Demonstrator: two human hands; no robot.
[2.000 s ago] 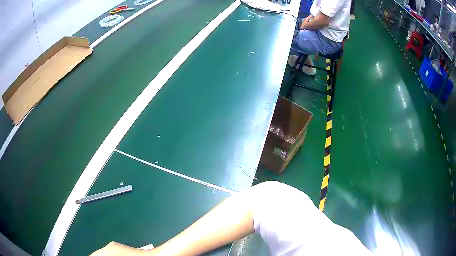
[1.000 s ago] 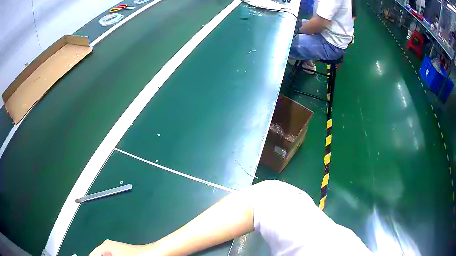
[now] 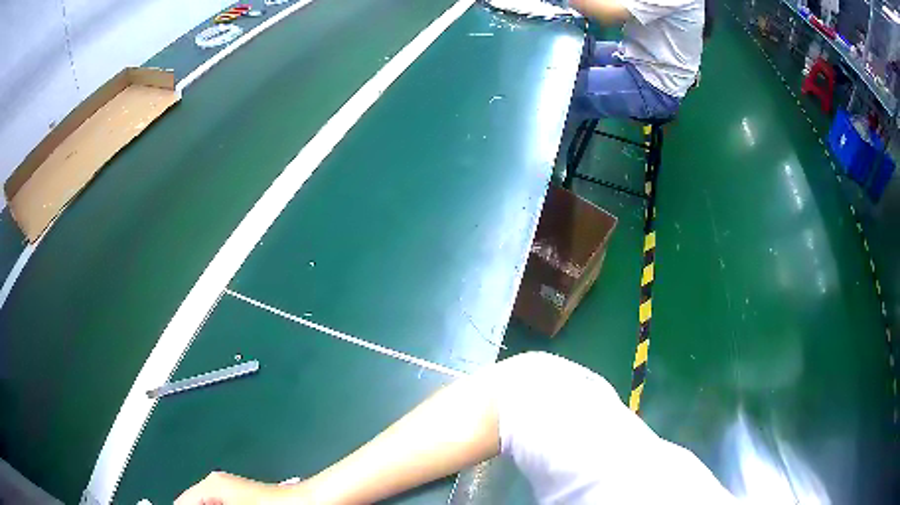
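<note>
My right hand (image 3: pixel 229 489) is at the bottom edge, left of centre, low over the green bench (image 3: pixel 326 414). The frame edge cuts off its fingers, so its grip and anything in it are hidden. A small white bit (image 3: pixel 289 481) shows beside my wrist. Another tiny white bit (image 3: pixel 145 502) shows at the bottom edge, left of my hand; I cannot tell what it is. A thin silver-grey metal strip (image 3: pixel 207 379) lies on the bench, its left end on the white rail (image 3: pixel 212 286). My left hand is not in view.
Beyond the rail is the green belt (image 3: pixel 266 128), with a shallow cardboard tray (image 3: pixel 94 148) on its far side. Red-orange handles, possibly scissors (image 3: pixel 233 14), lie farther off. A person (image 3: pixel 656 49) sits on a black stool at the bench's far end. An open carton (image 3: pixel 562 261) stands on the floor.
My right hand has shifted slightly, and more of its back shows than two seconds ago. The seated person has shifted and now holds a forearm higher, over the bench end. The strip has not visibly moved.
</note>
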